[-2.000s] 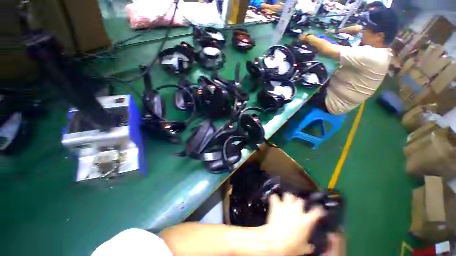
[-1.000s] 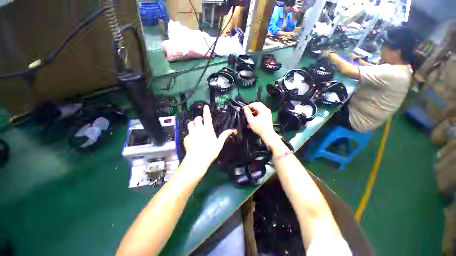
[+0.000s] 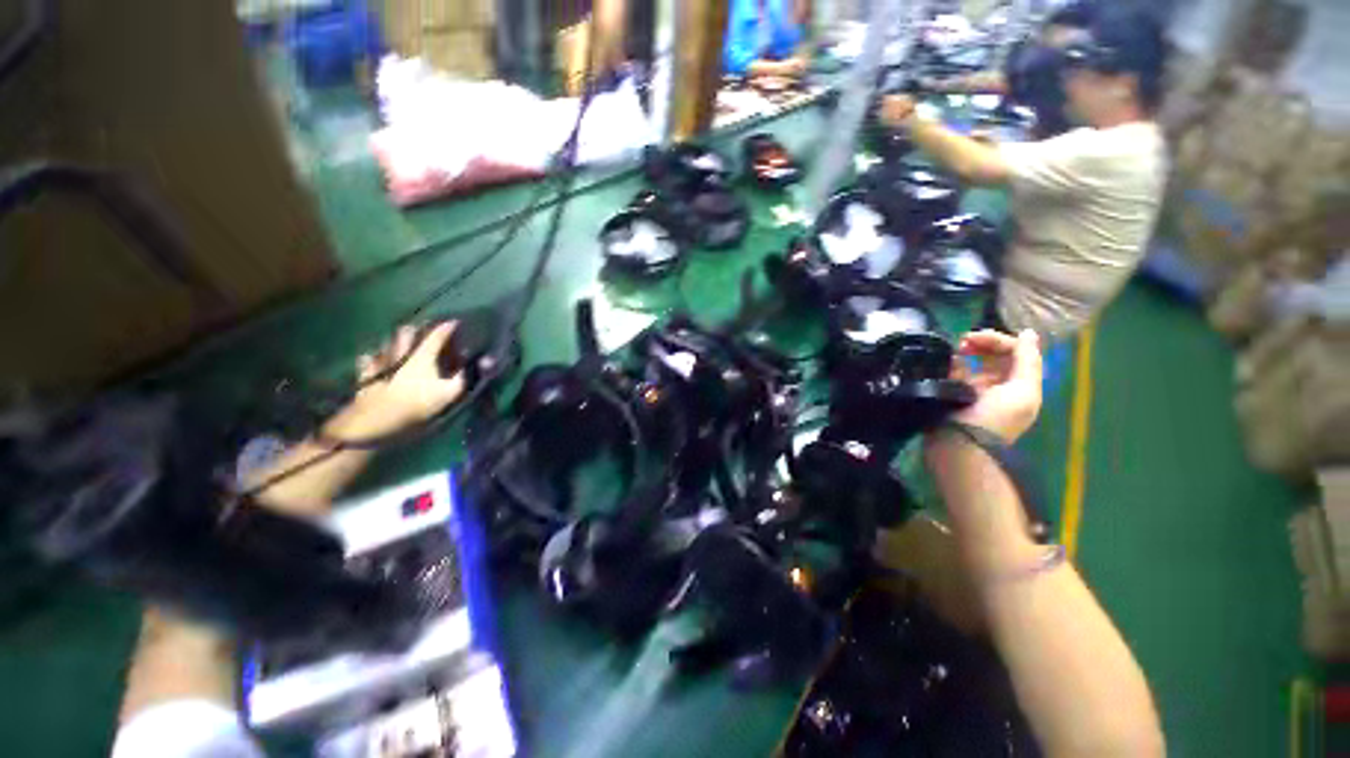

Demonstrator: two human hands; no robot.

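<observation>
A pile of black clip bases with thin curved arms (image 3: 570, 444) covers the middle of the green bench. My left hand (image 3: 407, 388) is beyond the screw feeder, its fingertips at a dark part (image 3: 471, 356); blur hides whether it grips it. My right hand (image 3: 1004, 388) is at the bench's right edge, fingers curled on a black part (image 3: 925, 400). The black electric screwdriver (image 3: 222, 526) looms blurred in front of my left forearm. The white and blue screw feeder (image 3: 388, 592) stands below it.
Fan heads with pale blades (image 3: 859, 237) stand along the right side of the bench. An open carton of black parts (image 3: 903, 689) is below the edge. A large carton (image 3: 148, 193) stands at the back left. A person in a beige shirt (image 3: 1088, 222) sits at the right. Cables cross the bench.
My hands have moved apart from the pile: the left one to the far left, the right one to the bench's right edge. The clip parts now lie spread wider. The view has shifted.
</observation>
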